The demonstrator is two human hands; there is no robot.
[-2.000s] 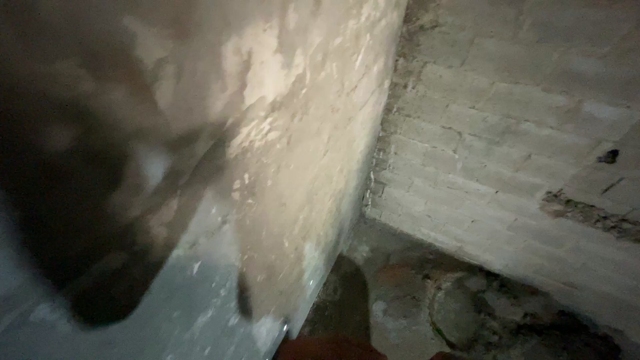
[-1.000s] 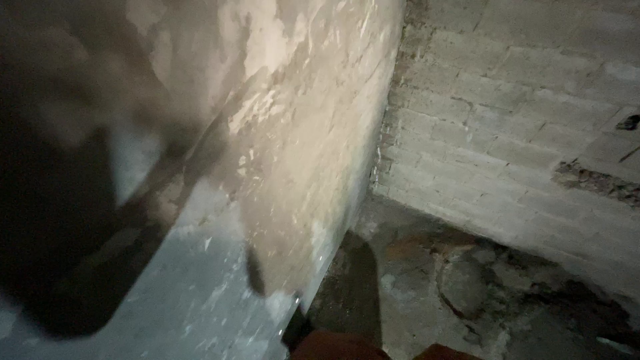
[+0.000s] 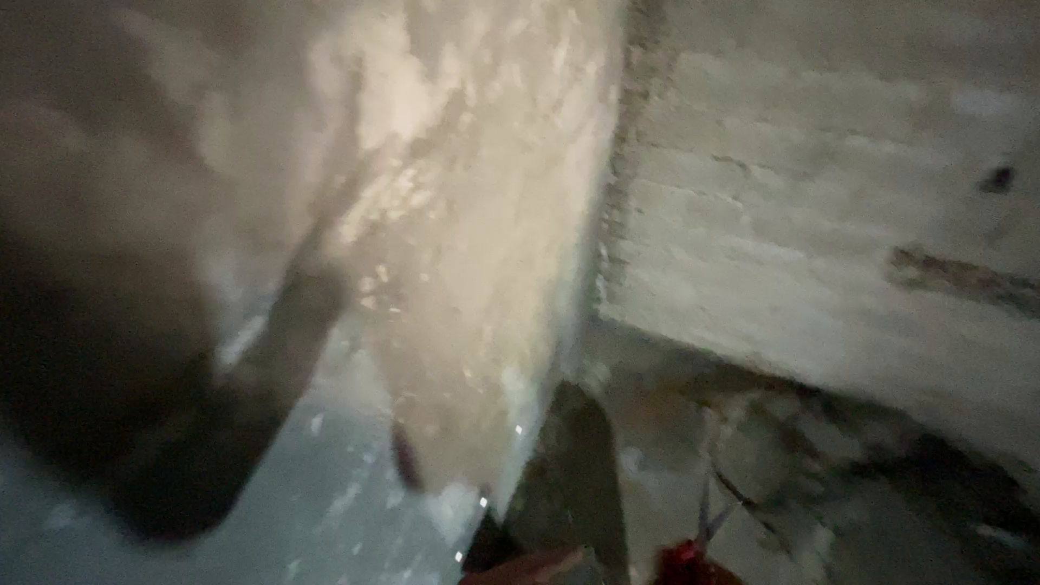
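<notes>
At the bottom edge, what looks like part of my left hand (image 3: 532, 567) shows as a blurred reddish-brown shape. It is low beside the patchy, plastered wall (image 3: 471, 268), next to a small dark shape; what it holds cannot be told. To its right, a second reddish-brown shape, probably my right hand (image 3: 719, 575), is mostly cut off by the frame. Against it is a small bright red thing (image 3: 687, 552), with thin pale prongs (image 3: 705, 512) rising from it in a V. Blur hides its kind and the grip on it.
A pale block wall (image 3: 780, 211) meets the plastered wall in a corner, with a rough gouge (image 3: 959, 272) and a dark spot (image 3: 998, 179) at right. Below lies a rough, stained floor (image 3: 666, 455). Large dark shadows fall across the plastered wall and the floor.
The red thing and the thin prongs have come into view at the bottom. The shadows on the plastered wall have shifted. The view has moved slightly.
</notes>
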